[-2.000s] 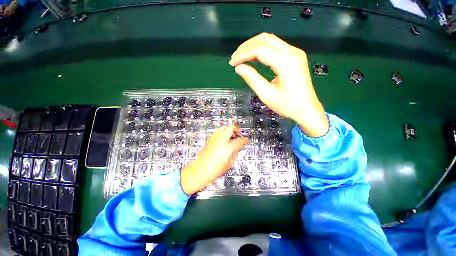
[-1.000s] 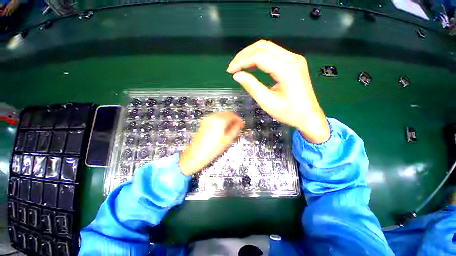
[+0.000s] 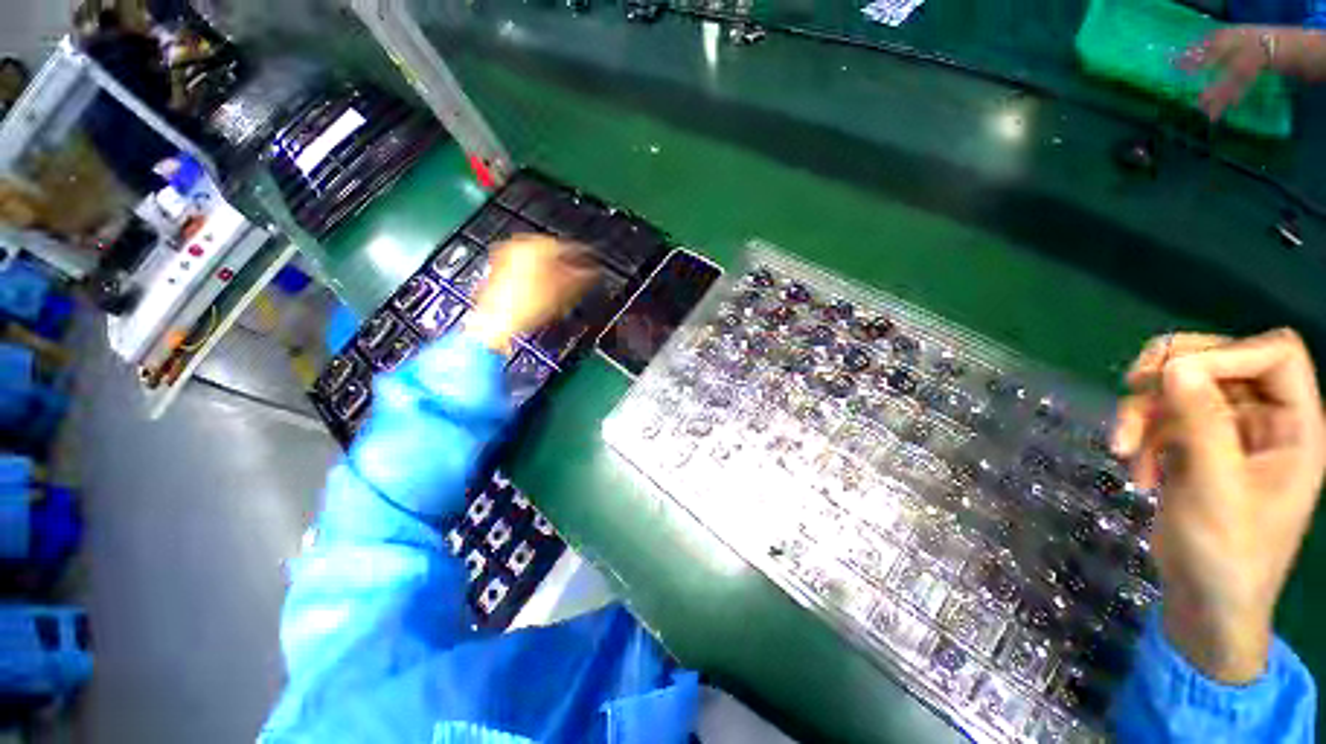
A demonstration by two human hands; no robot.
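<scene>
My left hand (image 3: 535, 291), motion-blurred, is over the black blister tray (image 3: 393, 332), whose pockets hold dark squarish housings in the nearer rows. Its fingers are too blurred to show whether they hold anything. My right hand (image 3: 1222, 472) is raised at the right, over the right end of the clear blister tray (image 3: 873, 480). Its fingers are curled with the tips close together; I cannot tell if a small part is between them. The clear tray holds rows of small dark round parts under strong glare.
A smartphone-like black slab (image 3: 662, 313) lies between the trays. A second parts tray (image 3: 502, 550) with pale squares is near my lap. Stacked black trays (image 3: 349, 153) stand at upper left. Across the line are a green bin (image 3: 1185, 66) and another person's hand (image 3: 1229, 70).
The view has turned left. My left hand has moved from the clear tray to the black tray. My right hand shows farther right in the picture, its fingers more curled.
</scene>
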